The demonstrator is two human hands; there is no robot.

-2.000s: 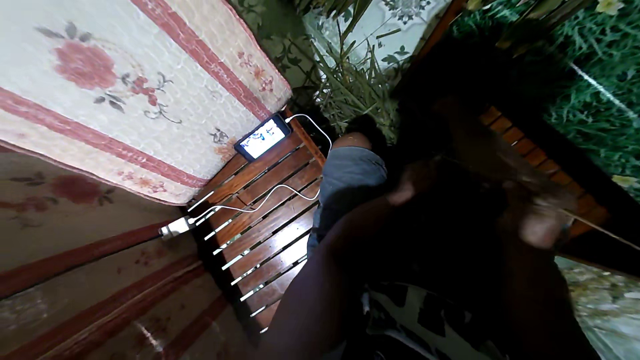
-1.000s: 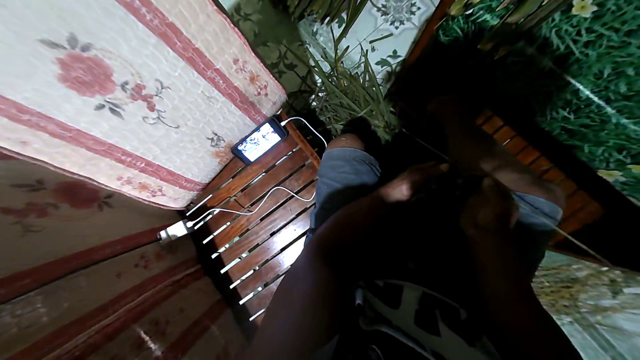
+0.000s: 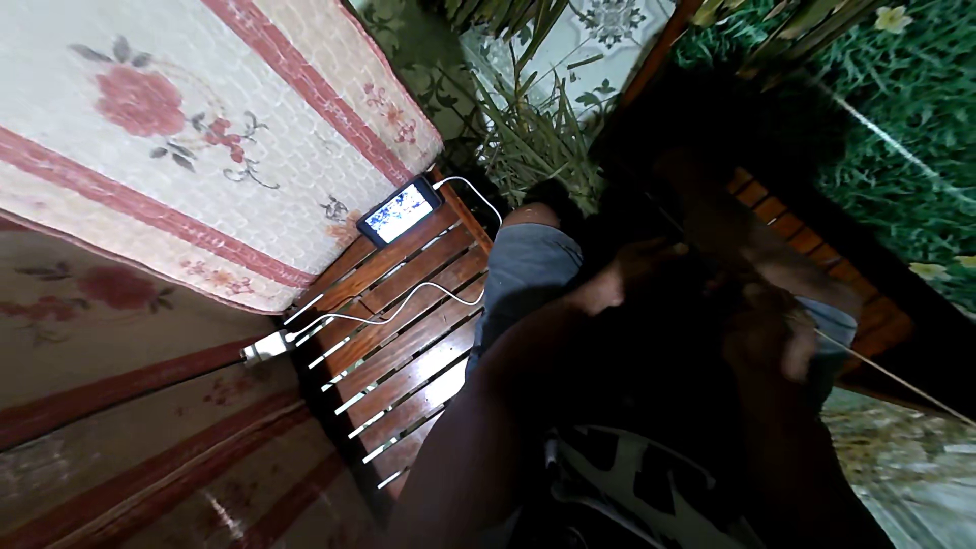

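Observation:
Deep shadow covers both hands. My left hand (image 3: 637, 267) is over my lap, just right of the knee in grey-blue shorts (image 3: 534, 267); its fingers fade into the dark. My right hand (image 3: 770, 320) is to its right, near the other knee, with its fingers bent. A thin pale strand (image 3: 892, 371), perhaps a plant stem or cord, runs from my right hand toward the right edge. It appears held there. A thin dark line stretches up and left between the hands. What my left hand holds cannot be made out.
A smartphone (image 3: 400, 211) with a lit screen lies on a slatted wooden bench (image 3: 412, 328), its white cable running to a plug (image 3: 267, 348). Floral fabric (image 3: 191, 145) hangs left. Long green leaves (image 3: 541, 137) lie on the tiled floor. Another wooden slatted surface (image 3: 831, 259) is at right.
My right hand was farther right two seconds ago, moved in close to my left hand, and is now a little apart from it again. The strand has shifted with it.

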